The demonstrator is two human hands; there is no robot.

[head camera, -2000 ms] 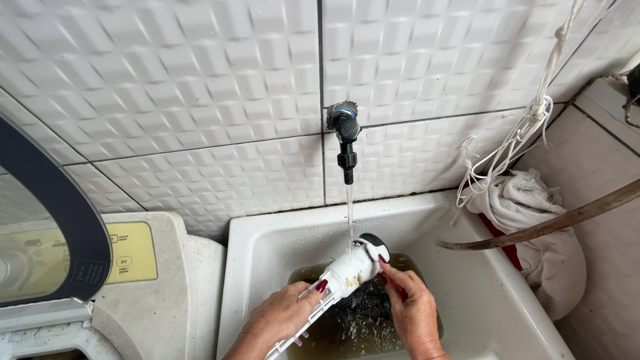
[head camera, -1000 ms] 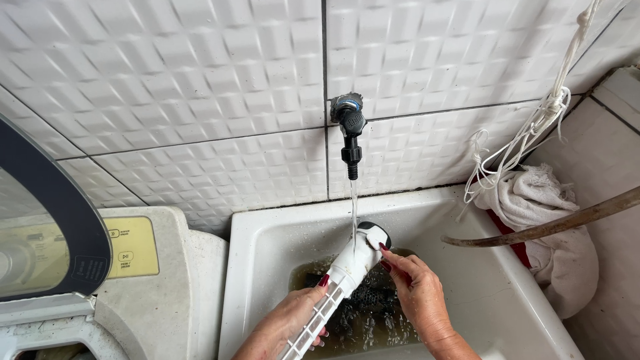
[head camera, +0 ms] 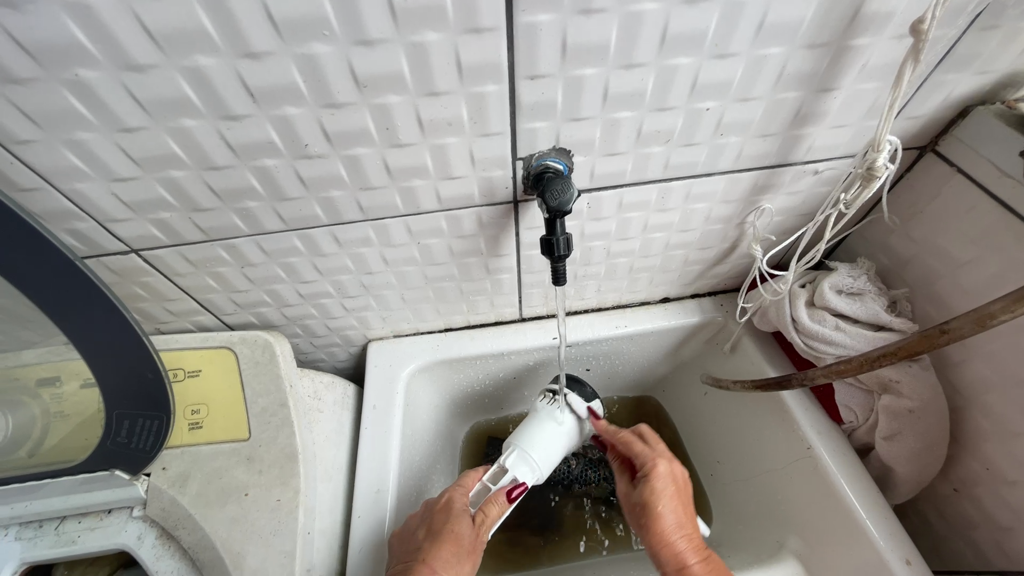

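Note:
My left hand (head camera: 448, 520) grips the slotted lower end of a white plastic cylindrical part (head camera: 544, 440), tilted over the sink. My right hand (head camera: 656, 488) pinches a slim white tool (head camera: 704, 526), apparently a small brush, whose far end meets the part's upper end. A dark round opening or rim (head camera: 582, 388) shows there. Water falls onto this end from a black plastic tap (head camera: 558, 216) on the wall. Below, murky water (head camera: 528, 552) stands in the white sink (head camera: 400, 416), with a dark perforated object (head camera: 588, 472) in it, partly hidden.
A washing machine (head camera: 232, 488) with a raised, dark-rimmed lid (head camera: 120, 344) stands left. At right, white cords (head camera: 848, 192) hang near a bundled white cloth (head camera: 872, 360), and a curved wooden stick (head camera: 888, 352) reaches over the sink. The tiled wall (head camera: 360, 160) rises behind.
The white part has turned in my hands, so its slotted side shows less than a second ago. The slim tool's far end now lies across its upper end, under the stream.

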